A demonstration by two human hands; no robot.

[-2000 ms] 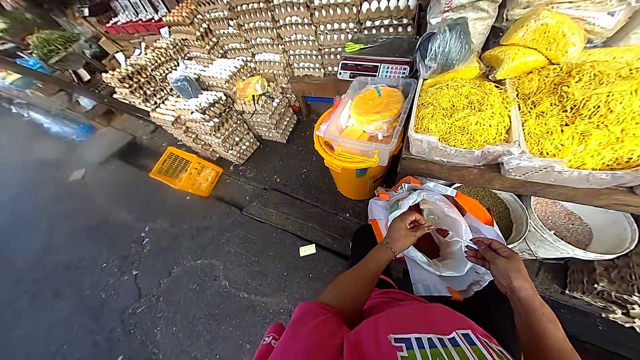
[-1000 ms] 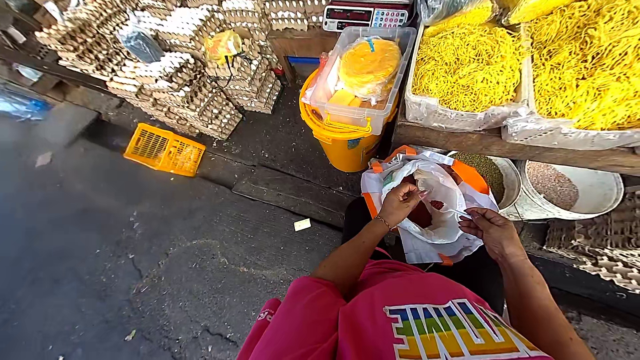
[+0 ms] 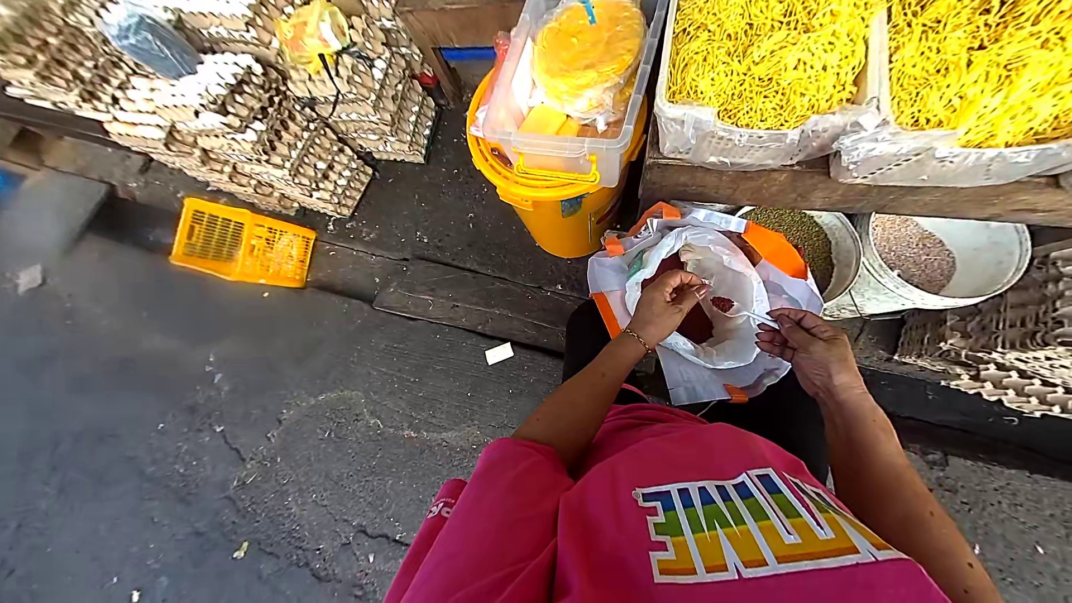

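A white bag with orange trim [image 3: 779, 244] stands in front of me, with a white plastic liner [image 3: 737, 345] folded open inside it. Dark red contents [image 3: 697, 322] show within the liner. My right hand [image 3: 808, 345] holds a white plastic spoon [image 3: 754, 316] by its handle, and its bowl carries a small heap of the red stuff over the bag's mouth. Over the left side of the opening is my left hand [image 3: 670, 306], thumb and fingertips pinched together near the spoon; whether something thin is between them cannot be told.
Behind the bag stands a yellow bucket [image 3: 557, 226] with a clear plastic box [image 3: 615, 151] on top. Crates of yellow noodles [image 3: 762, 75] rest on a wooden shelf [image 3: 754, 182], above white buckets [image 3: 992, 264] of beans or grains. Egg trays [image 3: 276, 151] and a yellow basket [image 3: 243, 243] are at left.
The spoon's bowl with red contents now shows clearly between the hands. Both hands have stayed over the bag. The view has shifted closer to the bag and downward.
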